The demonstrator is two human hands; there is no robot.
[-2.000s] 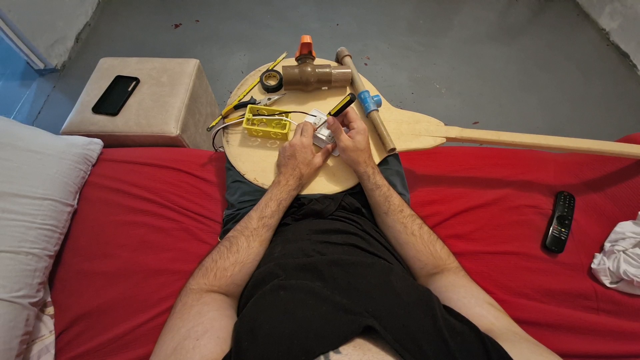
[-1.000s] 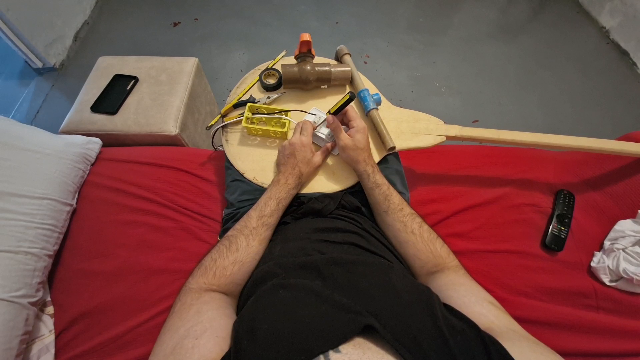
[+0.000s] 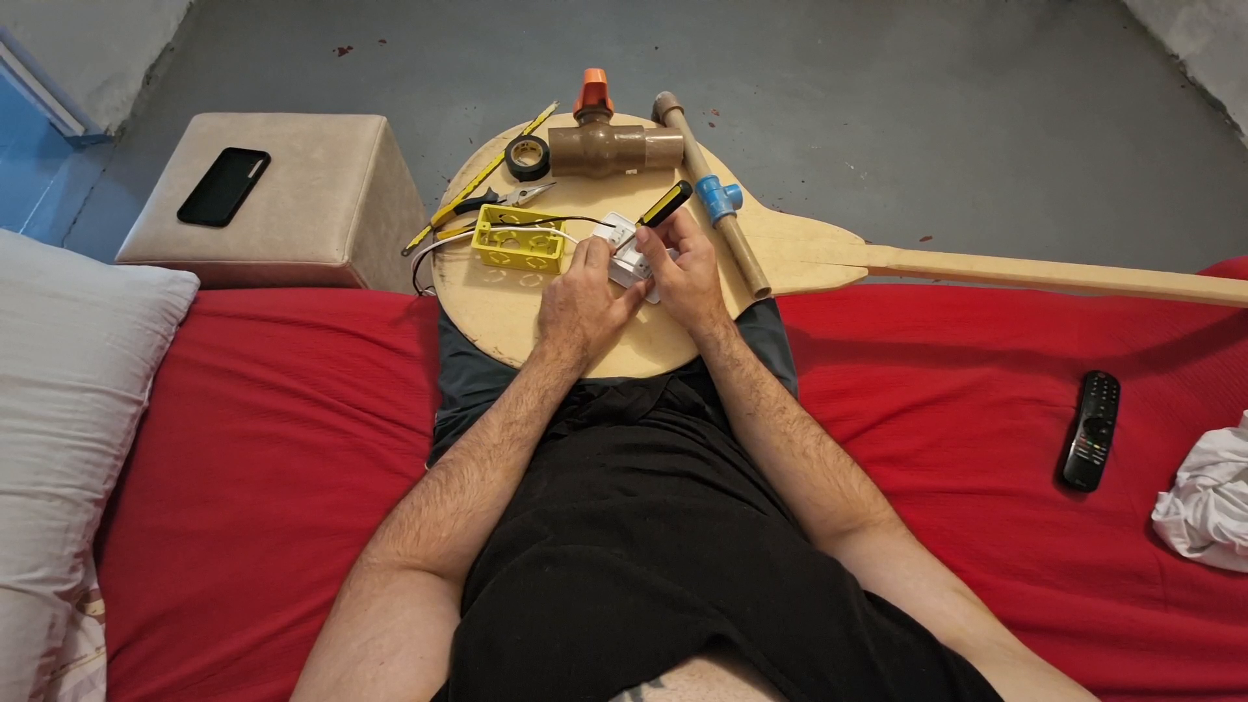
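Note:
On the round wooden board (image 3: 624, 341), my left hand (image 3: 583, 304) holds a white electrical outlet module (image 3: 624, 249) down by its lower left side. A screwdriver with a black and yellow handle (image 3: 665, 205) is gripped in my right hand (image 3: 690, 273), its shaft slanting down left onto the module; the tip is hard to make out. Black and white wires run from the module through a yellow electrical box (image 3: 519, 239) just to its left. Pliers (image 3: 502, 198) with dark and yellow handles lie behind the box.
A brown ball valve (image 3: 614, 148) with an orange handle, black tape roll (image 3: 527, 158), yellow folding rule (image 3: 483, 175) and brown pipe (image 3: 741, 255) with blue tee (image 3: 720, 198) lie on the board. Its long handle (image 3: 1053, 273) reaches right. A phone (image 3: 224, 186) rests on a beige ottoman (image 3: 366, 195); a remote (image 3: 1090, 430) lies right.

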